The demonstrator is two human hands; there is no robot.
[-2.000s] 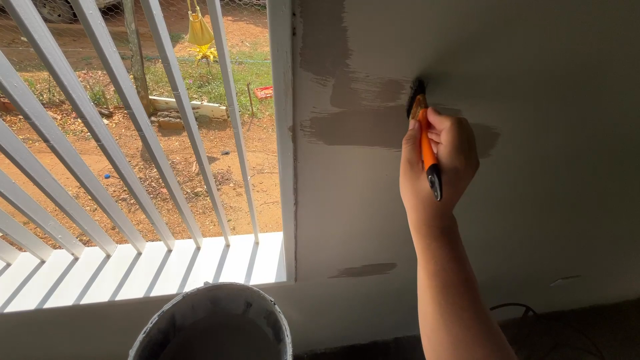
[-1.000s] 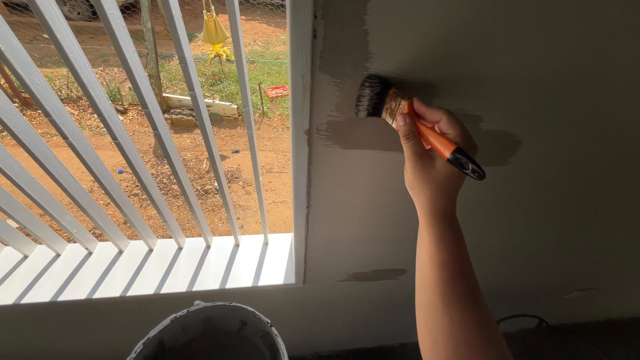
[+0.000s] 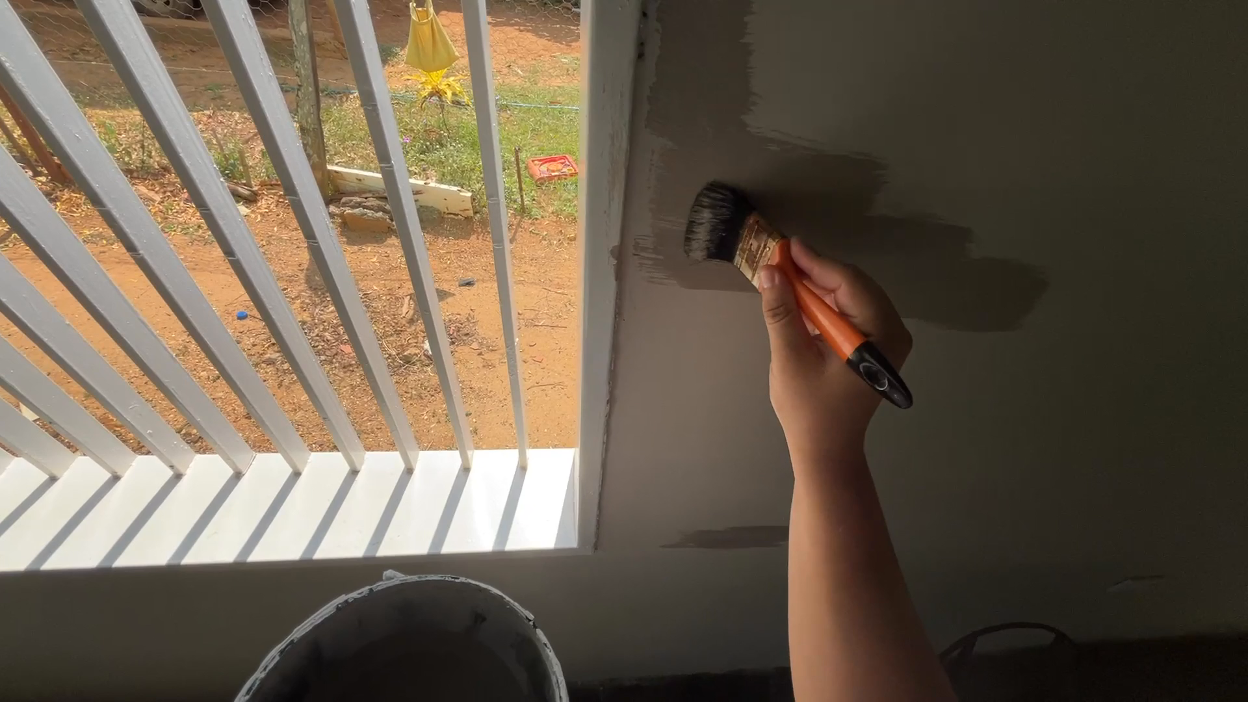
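Observation:
My right hand (image 3: 838,331) grips a paintbrush (image 3: 819,312) by its orange handle with a black end. The dark, paint-coated bristles point up and left and lie at the wall, over a darker patch of paint (image 3: 838,195) beside the window frame. That patch runs up along the frame and out to the right. A smaller dark streak (image 3: 731,537) marks the wall lower down. At the bottom left is a paint bucket (image 3: 546,643) with a smeared rim, dark inside. My left hand is out of view.
White window bars (image 3: 322,244) slant across the opening at left, above a white sill (image 3: 322,512). The window frame's upright side (image 3: 597,292) borders the painted wall. A dark looped cable or handle (image 3: 1009,627) shows low at the right. Outside are soil, grass and a post.
The brush has turned from nearly upright two seconds ago to slanting up-left, its bristles now nearer the window frame. Dark paint reaches farther down beside the frame than one second ago cannot be told.

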